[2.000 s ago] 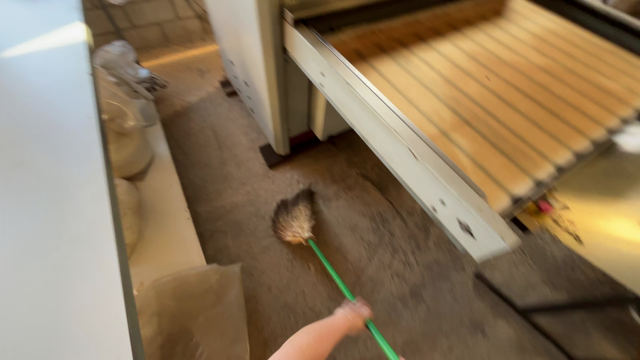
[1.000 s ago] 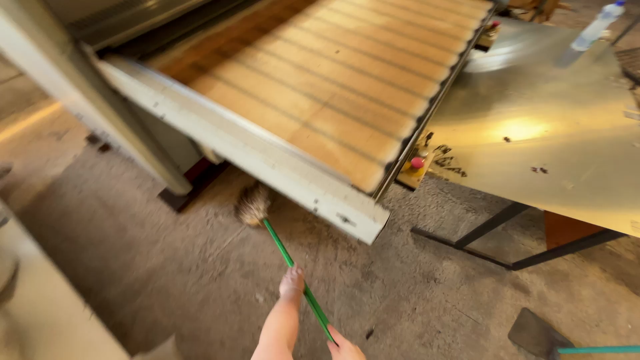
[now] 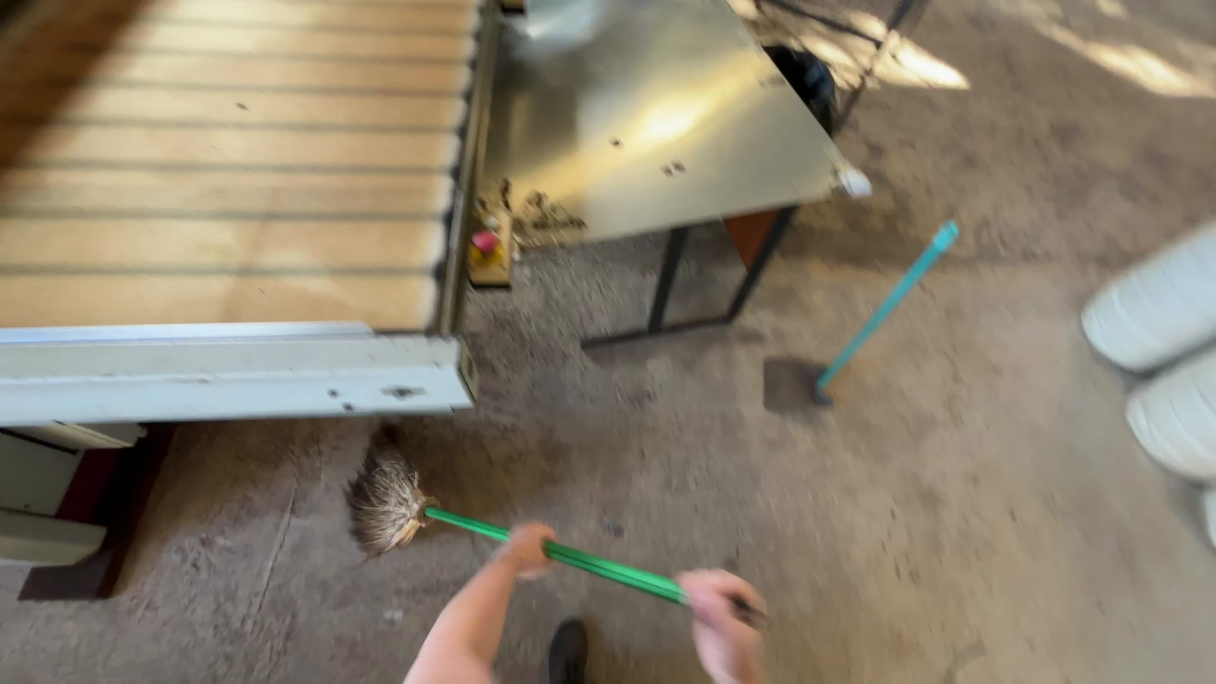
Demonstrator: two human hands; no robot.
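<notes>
A broom with a green handle (image 3: 617, 570) and frayed, greyish-brown bristles (image 3: 383, 502) slants across the lower middle of the view. My left hand (image 3: 532, 549) is closed around the handle, partway down toward the bristles. Near the upper end of the handle, my right hand (image 3: 724, 613) grips it, with the dark tip showing past the fingers. The bristles touch or hover just over the concrete floor (image 3: 665, 465), in front of the machine's pale metal edge; which of the two cannot be told.
Above the broom juts a machine with a slatted wooden bed (image 3: 228, 190) and a white metal rail (image 3: 237, 375). A sheet-metal table (image 3: 665, 123) on dark legs adjoins it. A dustpan (image 3: 793, 385) with a turquoise handle stands at the right, and white cylindrical containers (image 3: 1164, 304) line the right edge.
The view has swung far to the right, bringing the dustpan and white containers into sight. The right hand on the handle, at the frame's edge one second ago, now shows more fully.
</notes>
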